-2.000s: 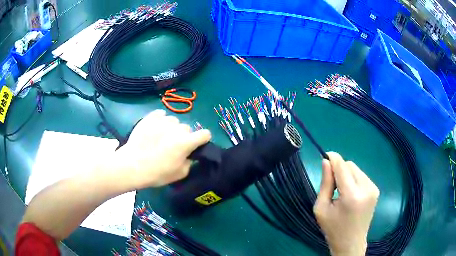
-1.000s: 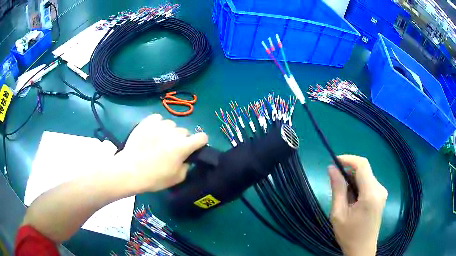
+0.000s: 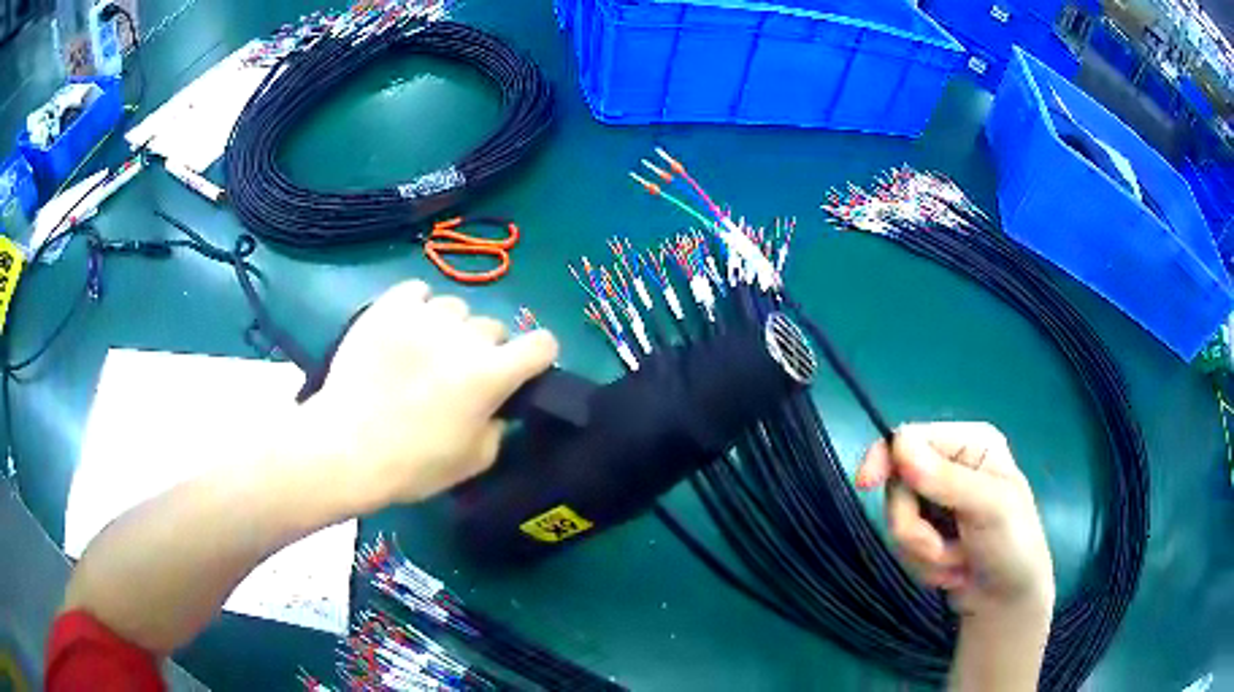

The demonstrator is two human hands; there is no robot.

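Note:
My left hand (image 3: 426, 406) is closed round the handle of a black heat gun (image 3: 650, 426) with a yellow label. Its metal grille nozzle points up and right. My right hand (image 3: 968, 507) holds one black cable (image 3: 846, 365) between thumb and fingers. The cable slants up and left past the nozzle. Its end has a white sleeve (image 3: 744, 248) and a few coloured cores with orange tips, above the bundle's ends. Whether the sleeve touches the bundle cannot be told. The cable bundle (image 3: 826, 521) lies under the gun, its coloured ends fanned out behind it.
A black cable coil (image 3: 393, 214) and orange scissors (image 3: 471, 252) lie at the back left. White paper sheets (image 3: 176, 446) lie under my left arm. Blue bins (image 3: 771, 68) stand at the back. More cables (image 3: 1130, 446) curve down the right; other coloured ends (image 3: 393, 649) lie near the front.
The cable end swung up away from the bundle, turned, then came back down and left behind the nozzle. My right fingers shifted on the cable. The gun stays about where it was.

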